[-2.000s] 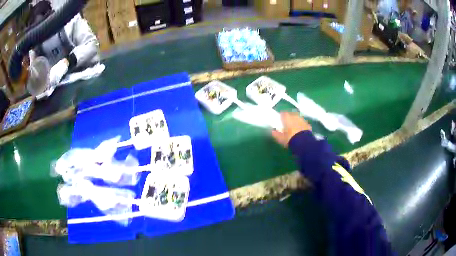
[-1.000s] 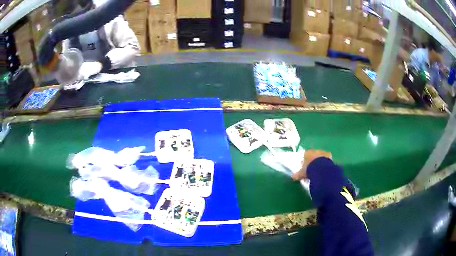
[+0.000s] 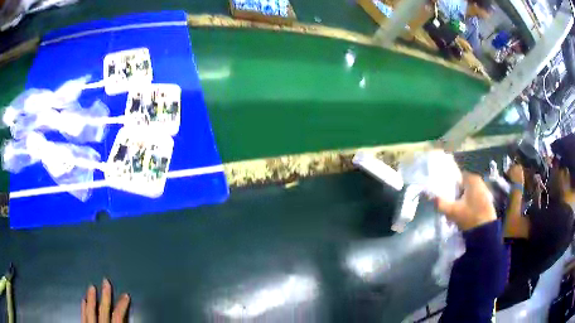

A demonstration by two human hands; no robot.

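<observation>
My right hand [image 3: 470,200] is shut on bagged cords [image 3: 425,173] above the near bench edge at the right. Two white power strip housings [image 3: 379,169] hang from them, seen edge-on and blurred. My left hand [image 3: 104,307] shows only its fingers at the bottom edge, spread over the dark bench, with nothing seen in them. Three open white housings [image 3: 140,159] with circuit boards and wires lie on the blue corrugated sheet [image 3: 195,139]. Their cords, in clear plastic bags [image 3: 57,117], stretch to the left.
The green conveyor [image 3: 284,94] runs behind a worn edge rail [image 3: 284,169]. Yellowish-handled cutters [image 3: 9,290] lie at the far left. A tray of blue-and-white pieces [image 3: 261,7] is at the top. A pale post [image 3: 498,94] leans at right, near another worker [image 3: 542,221].
My right hand has lifted the two housings and their bagged cords off the conveyor and brought them right and nearer. My left fingers have come into view. The camera view has shifted.
</observation>
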